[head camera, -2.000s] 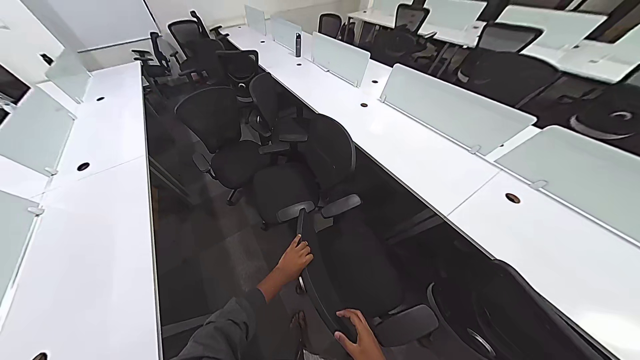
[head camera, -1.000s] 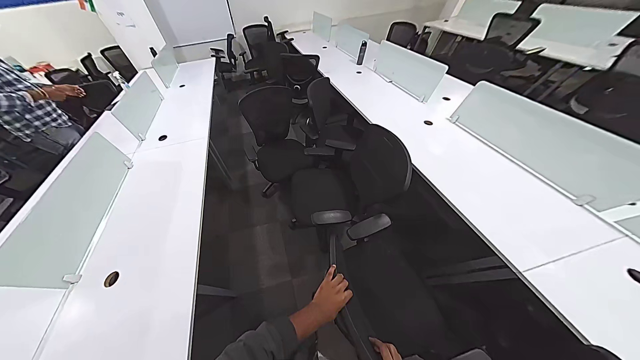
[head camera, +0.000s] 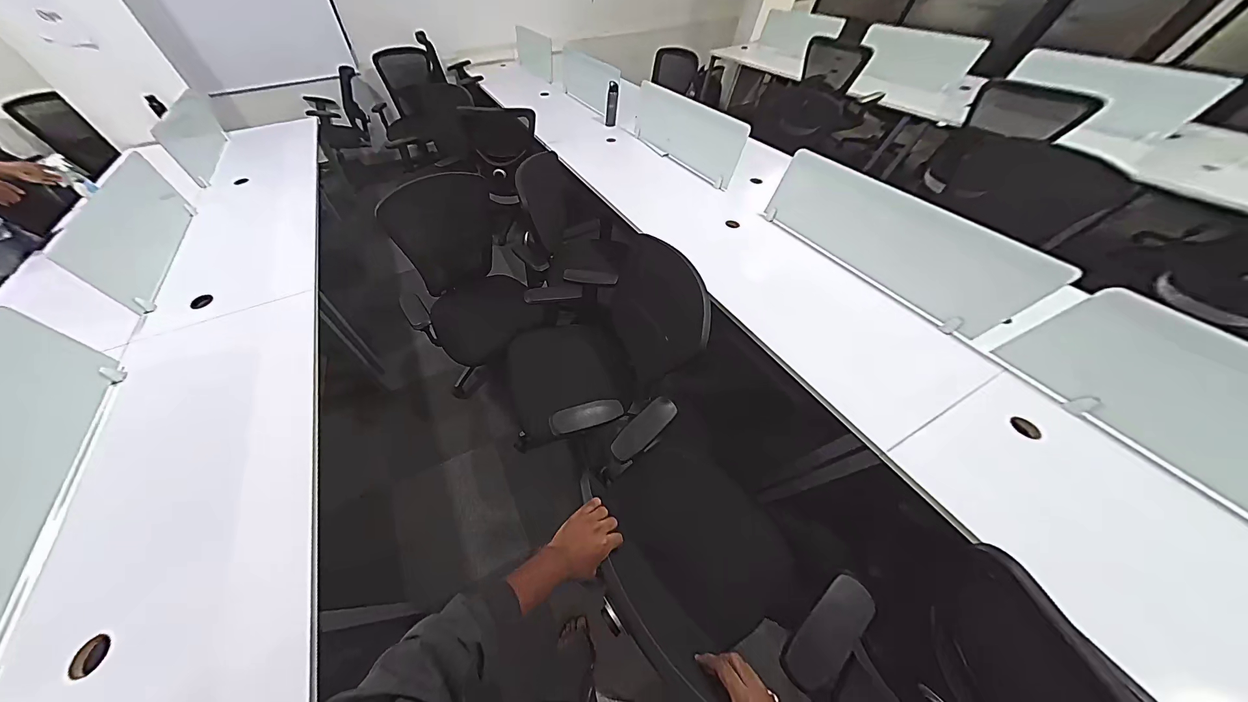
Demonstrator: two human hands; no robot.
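At the lower middle is the backrest of a black office chair [head camera: 648,595], seen from above with its seat beyond it. My left hand [head camera: 585,538] is closed on the far end of the backrest's top edge. My right hand [head camera: 736,678] rests on its near end at the bottom edge of the view, partly cut off, so its grip is unclear. This chair's armrest [head camera: 829,632] stands right of my right hand. Just ahead, another black office chair [head camera: 570,375] stands close by, its armrest near my left hand.
Long white desks run along the left [head camera: 224,439] and right [head camera: 829,331], with frosted partitions [head camera: 907,249]. More chairs [head camera: 439,234] crowd the aisle ahead. A dark bottle [head camera: 611,103] stands on the right desk. Another person's hands [head camera: 24,180] show at far left.
Both hands stay at the chair's backrest. The view has swung left and then partly back right. The other person, seen at left one second ago, is now mostly out of view.
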